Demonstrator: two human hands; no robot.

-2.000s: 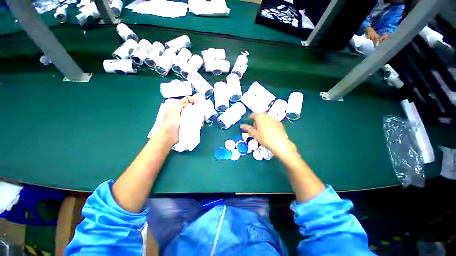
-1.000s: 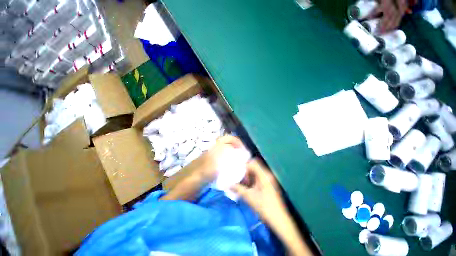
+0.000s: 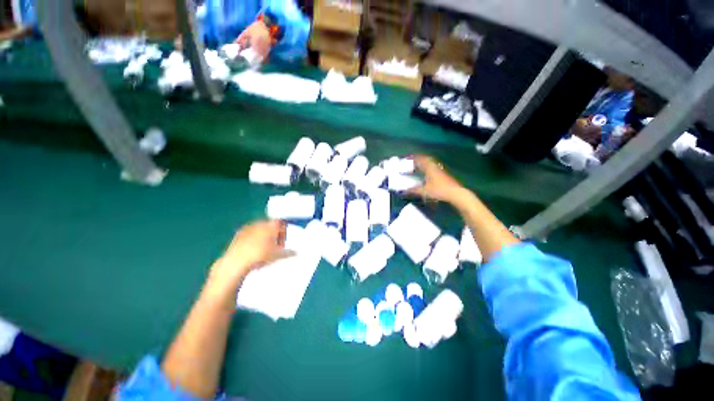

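Several white cylindrical units (image 3: 357,222) lie in a loose group on the green bench (image 3: 172,258). My right hand (image 3: 436,182) reaches to the far right side of the group, its fingers at a unit there; whether it grips is not clear. My left hand (image 3: 257,244) is over the upper left edge of the white sheets (image 3: 279,285), near a white unit; its fingertips are blurred. Blue and white round discs (image 3: 385,316) lie in front of me, with a white unit (image 3: 438,318) touching them on the right.
Grey metal uprights (image 3: 100,106) stand left and right. A black tray (image 3: 456,110) with small white pieces and other people's hands (image 3: 257,39) are across the bench. A clear plastic bag (image 3: 640,321) and a long white strip (image 3: 662,291) lie at the right.
The view has swung from the cartons at the left back to the bench. My hands were together on something white beside the carton; now they are apart over the bench.
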